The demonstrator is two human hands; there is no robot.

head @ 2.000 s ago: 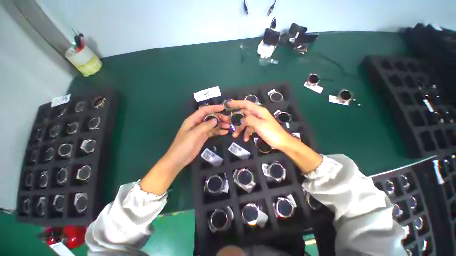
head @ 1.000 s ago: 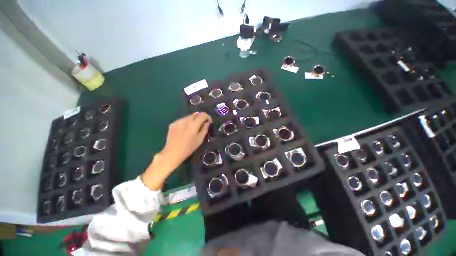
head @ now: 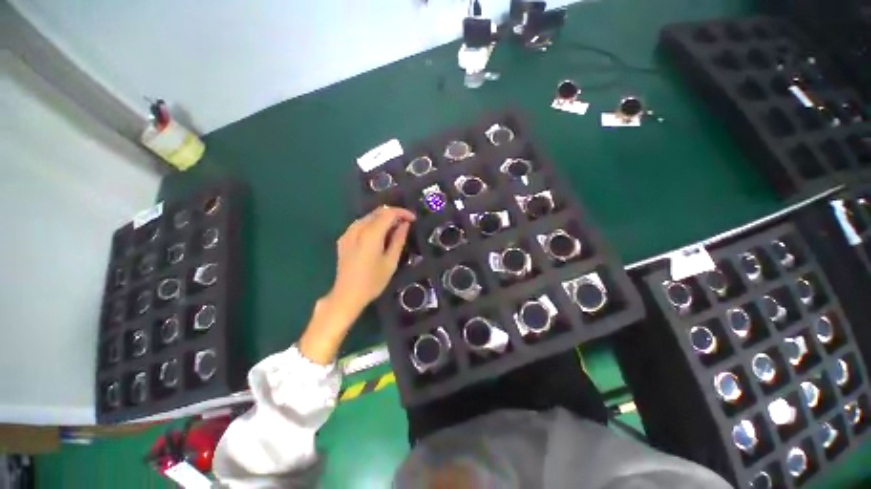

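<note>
The black foam tray [head: 626, 310] lies in front of me with round watch heads in its pockets. One watch [head: 435, 200] in the second row shows a lit purple-white icon grid; the other visible faces are dark. A white tray label [head: 380, 155] sits at the top left edge. My left hand [head: 371, 253] is over the tray's left column, fingertips bent down at a pocket left of the lit watch. The fingers hide what is under them, so I cannot tell if they hold a watch. My right hand is out of the picture.
Side trays of watches stand at left [head: 225, 287] and lower right [head: 659, 277]. An emptier tray [head: 754, 105] lies at upper right. Two tagged watches [head: 568, 92] [head: 629, 107] lie on the green mat. A pen cup [head: 174, 145] and white block [head: 475, 59] stand near the wall.
Both hands held watches together over the tray; the right hand has since left the picture. The left hand is down at the left column, and a lit watch sits in a pocket. The view has shifted.
</note>
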